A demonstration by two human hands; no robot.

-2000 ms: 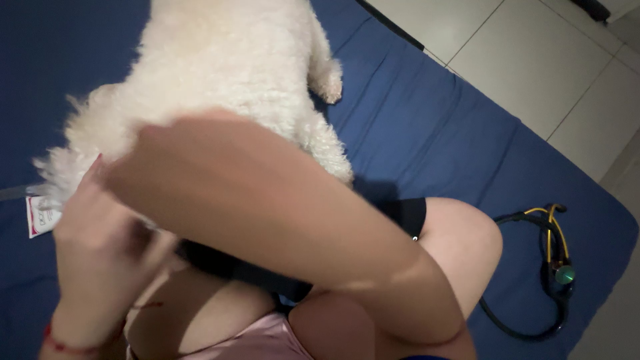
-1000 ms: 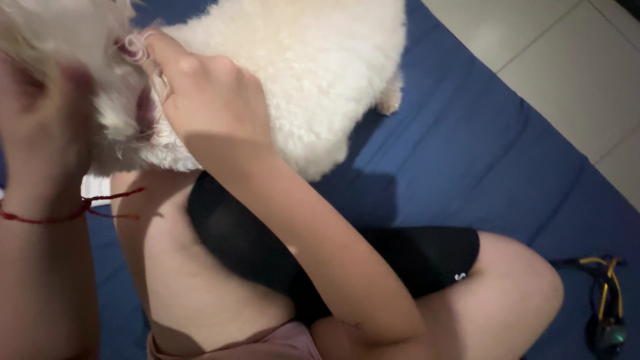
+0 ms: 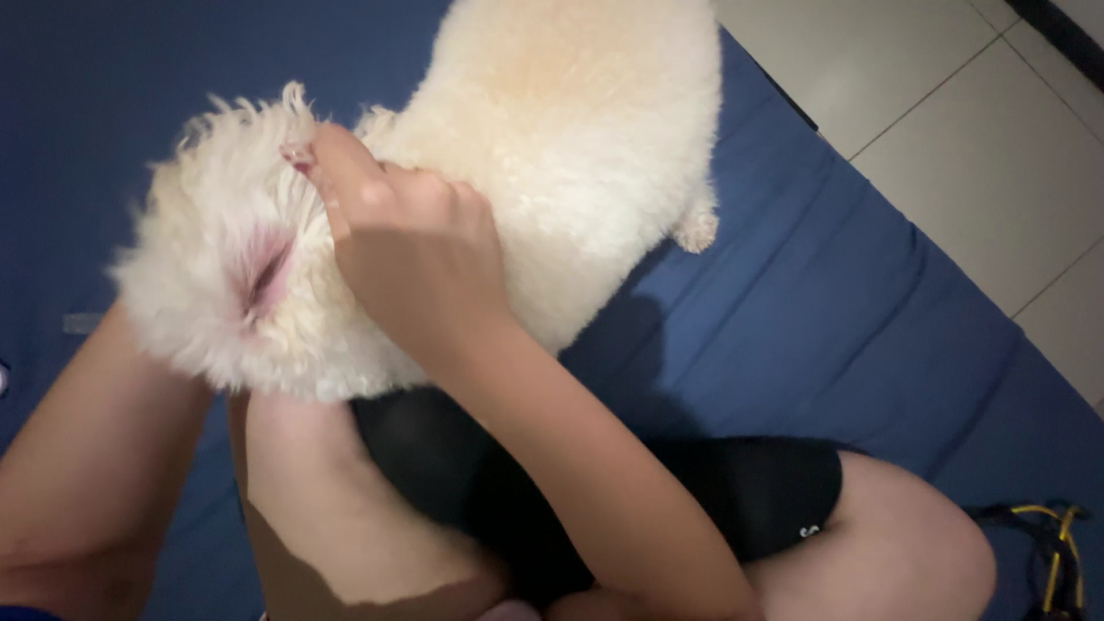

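A fluffy cream-white dog (image 3: 569, 155) stands or lies with its head low at the left; its posture is unclear. My right hand (image 3: 405, 224) is closed on long fur beside the dog's ear, its back and knuckles toward the camera. Just left of the hand, the fur is parted and a pink ear opening (image 3: 269, 274) shows. A painted fingernail (image 3: 297, 156) shows at the hand's far edge. My left forearm (image 3: 95, 457) runs up from the lower left to the dog's head, which hides my left hand.
Blue bedding (image 3: 802, 285) lies beneath the dog. My bare legs and black shorts (image 3: 733, 492) are close below it. A black cord-like item with yellow parts (image 3: 1054, 552) lies at the lower right. Pale floor tiles (image 3: 975, 181) show past the bedding's edge. A small translucent strip (image 3: 82, 323) is at the left.
My left hand, raised at the dog's head a second ago, has gone behind it. My right hand stays at the fur, and the pink ear opening now shows plainly. The view has shifted.
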